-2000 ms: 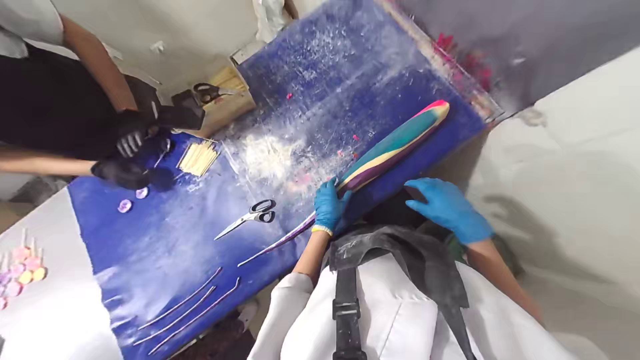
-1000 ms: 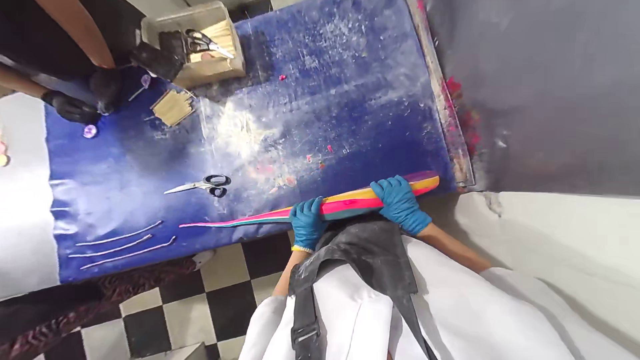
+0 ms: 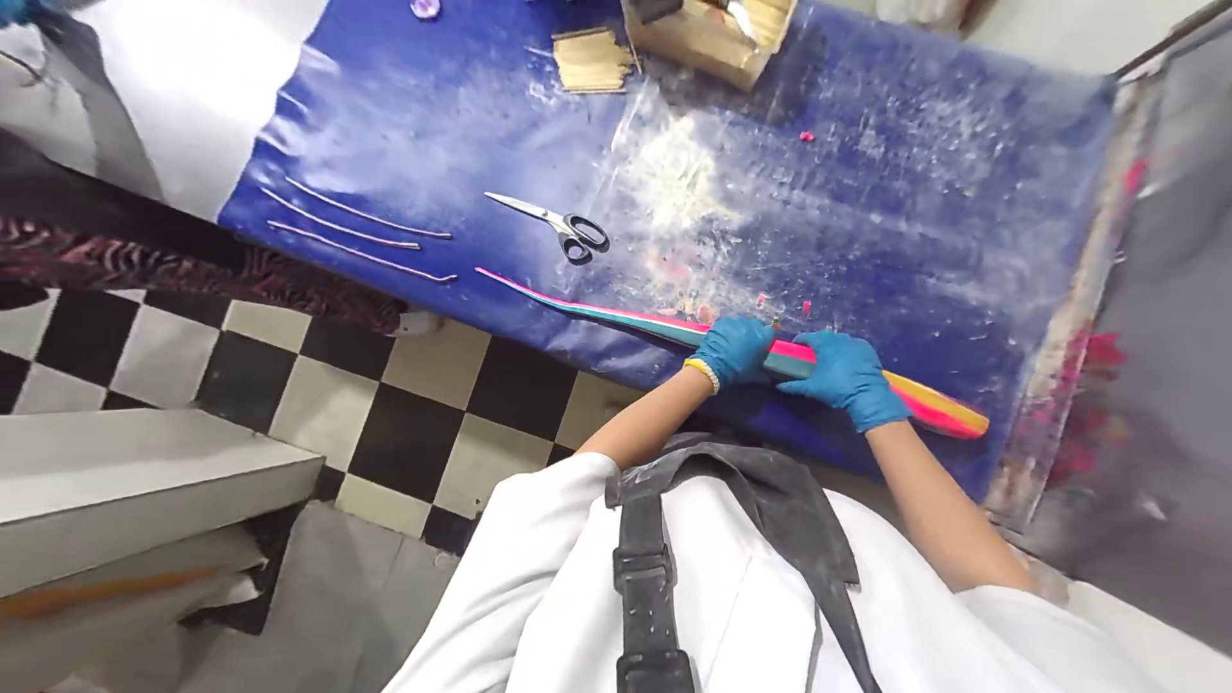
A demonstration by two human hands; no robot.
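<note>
A long striped roll of soft, candy-like material (image 3: 924, 399), pink, teal and yellow, lies along the near edge of the blue-covered table and tapers to a thin tip at the left. My left hand (image 3: 735, 348), in a blue glove, is closed around its middle part. Just to the right, my right hand (image 3: 839, 373), also gloved in blue, grips the thicker part. Scissors with black handles (image 3: 568, 231) lie beyond the thin end. Three thin strands (image 3: 356, 245) rest at the left of the table.
Thin sticks (image 3: 592, 62) lie in a pile at the far side, beside a box (image 3: 707, 38) holding more sticks. White powder (image 3: 679, 178) and small pink bits dust the blue cover (image 3: 895, 192). A raised ledge (image 3: 1083, 298) borders the table's right side.
My right hand, off the roll two seconds ago, now holds it. The roll shows other colours uppermost than in the earliest frame. The view has shifted, and the person opposite is out of it.
</note>
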